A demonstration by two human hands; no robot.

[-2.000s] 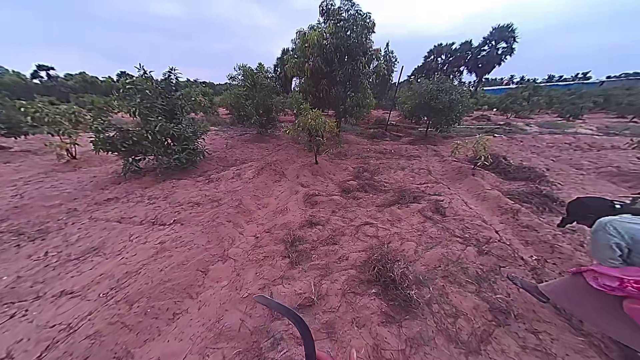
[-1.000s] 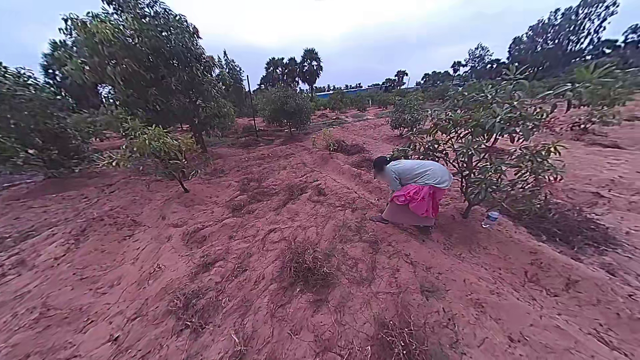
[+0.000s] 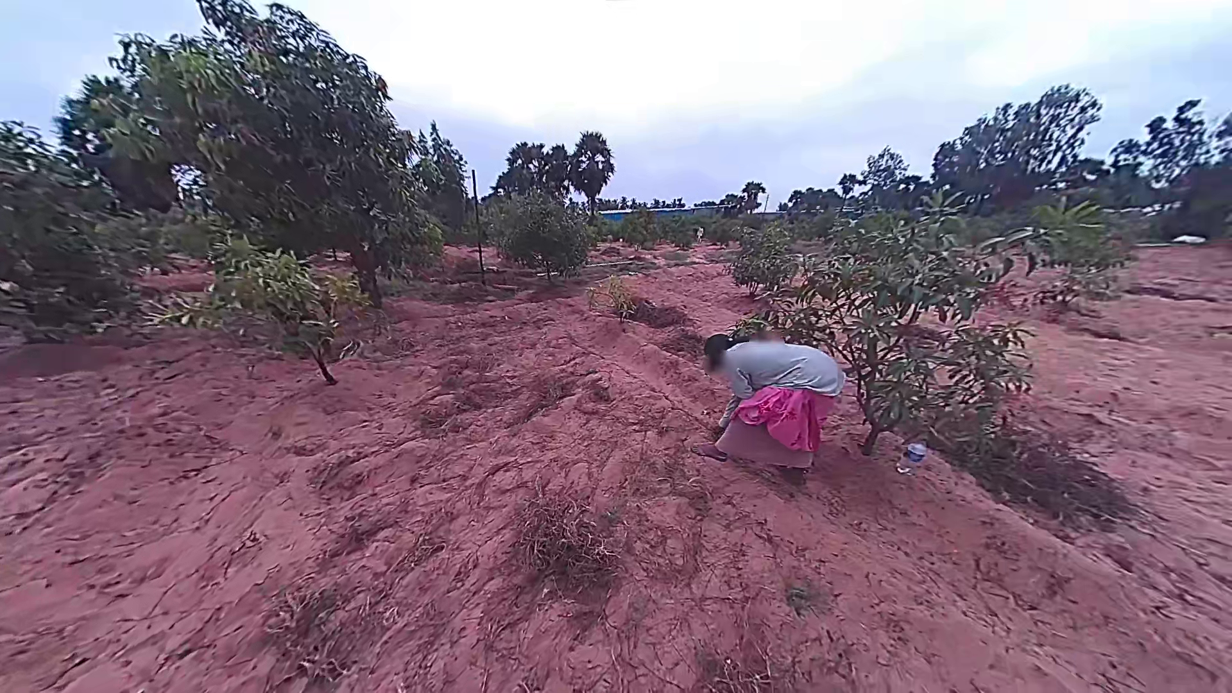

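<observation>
Neither my left hand nor my right hand shows in the head view now, so what they hold is hidden. Nearest to me on the reddish soil lies a clump of dry weeds (image 3: 568, 539), with a smaller dry tuft (image 3: 313, 630) to its lower left. Right of centre a person (image 3: 784, 375) in a grey top and a pink cloth bends low, one arm reaching down to the ground. A clear plastic bottle (image 3: 911, 457) stands on the soil behind the person, close to the stem of a leafy young tree (image 3: 885, 327).
A low sapling (image 3: 289, 308) and a large tree (image 3: 279, 144) grow on the left. A dark post (image 3: 477, 226) rises beyond them. Cut dry brush (image 3: 1059, 481) lies at the right beside a soil ridge. Farther trees line the background.
The view has swung right. The curved dark blade seen at the bottom edge two seconds ago is out of view. The bending person, then cut off at the right edge, shows whole.
</observation>
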